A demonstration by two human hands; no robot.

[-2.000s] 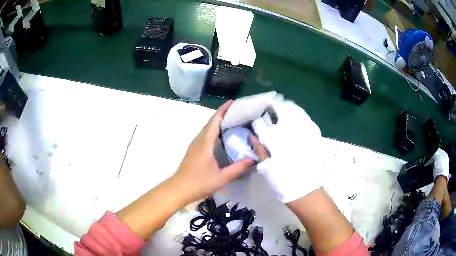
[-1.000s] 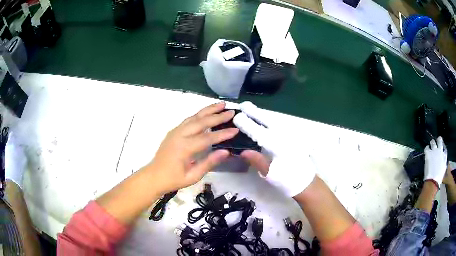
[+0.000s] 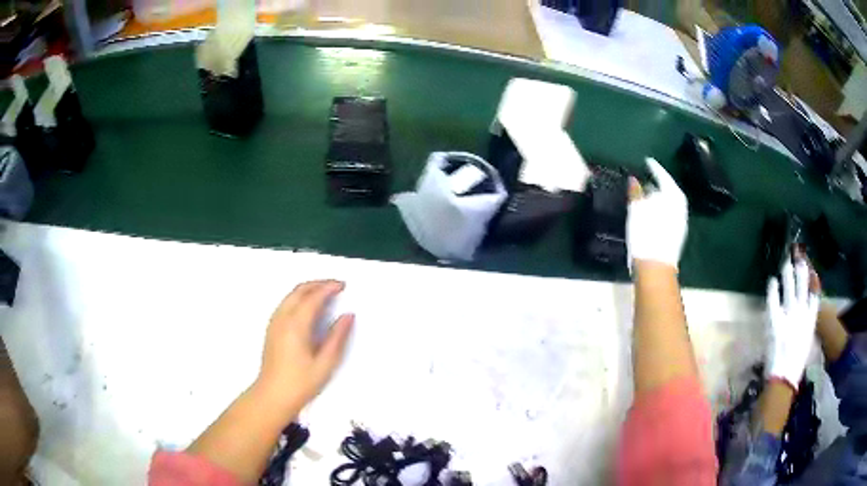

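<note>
My bare left hand is over the white bench, empty, fingers curved and apart from the thumb. My gloved right hand is over the green belt, against the right side of a closed black box; its fingers are not around the box. Left of that box is an open black box with its pale flap up. A device in whitish wrap touches it, a white label on its dark top. Black coiled cables lie at the near bench edge, partly cut off.
Other black boxes are on the green belt, one left of the wrapped device and one right of my right hand. Another worker's gloved hand is at the right. A blue fan stands beyond the belt.
The black box between my hands is gone from the bench, and a closed box now stands by my right hand on the belt. My hands have moved apart. The view has shifted.
</note>
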